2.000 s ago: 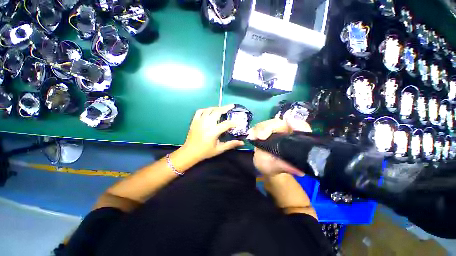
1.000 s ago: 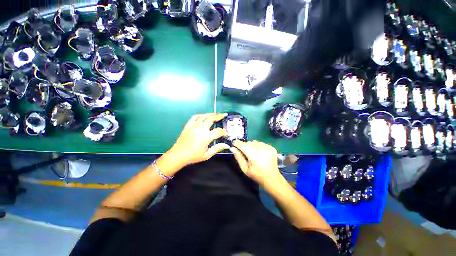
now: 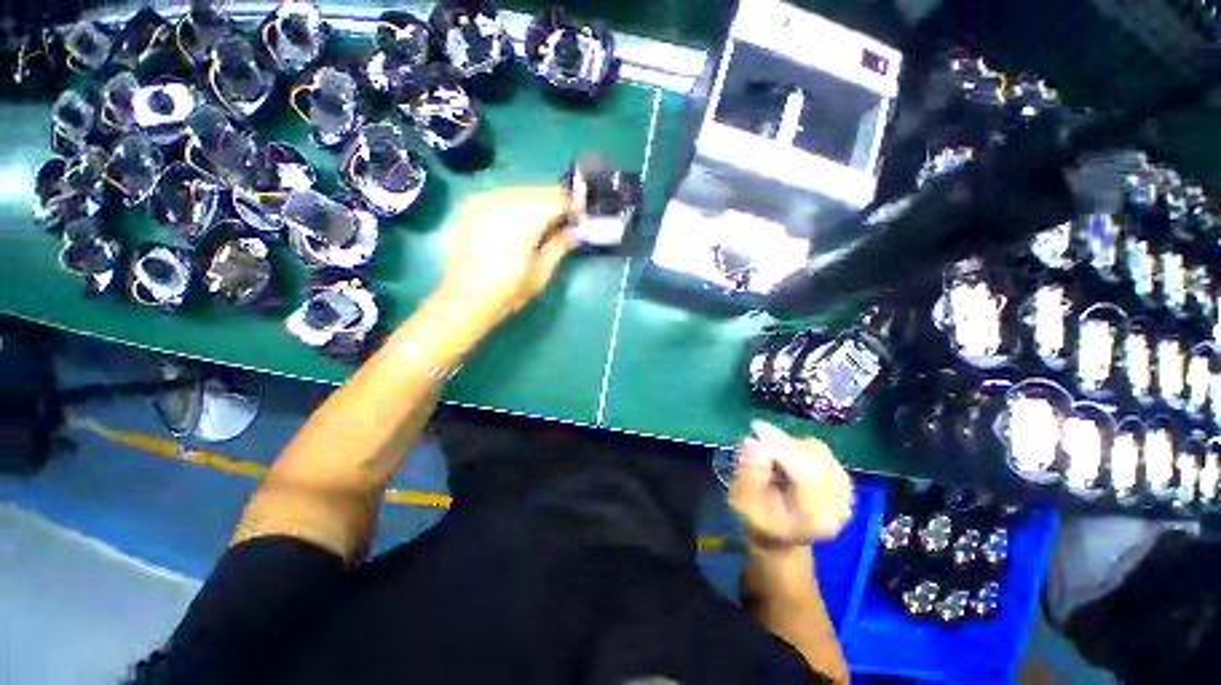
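My left hand [image 3: 506,248] is stretched forward over the green bench and its fingers hold a round black housing unit [image 3: 603,208] with a pale centre, left of the white line; it is blurred. My right hand [image 3: 793,488] is near the bench's front edge with its fingers curled. A small pale thing seems to show at its fingertips, but blur hides what it is. Another housing unit [image 3: 838,371] with a silver rectangular centre stands on the bench beyond my right hand.
Waiting units [image 3: 328,225] with thin wires cluster at left. A white-grey screw feeder [image 3: 801,101] stands ahead, with the blurred black power driver [image 3: 924,221] beside it. Lined-up units [image 3: 1095,351] fill the right. A blue bin [image 3: 837,602] with small parts sits below the bench edge.
My left hand has moved forward and holds the unit away from the bench edge. My right hand has come away from the unit and moved right. The view has shifted and tilted.
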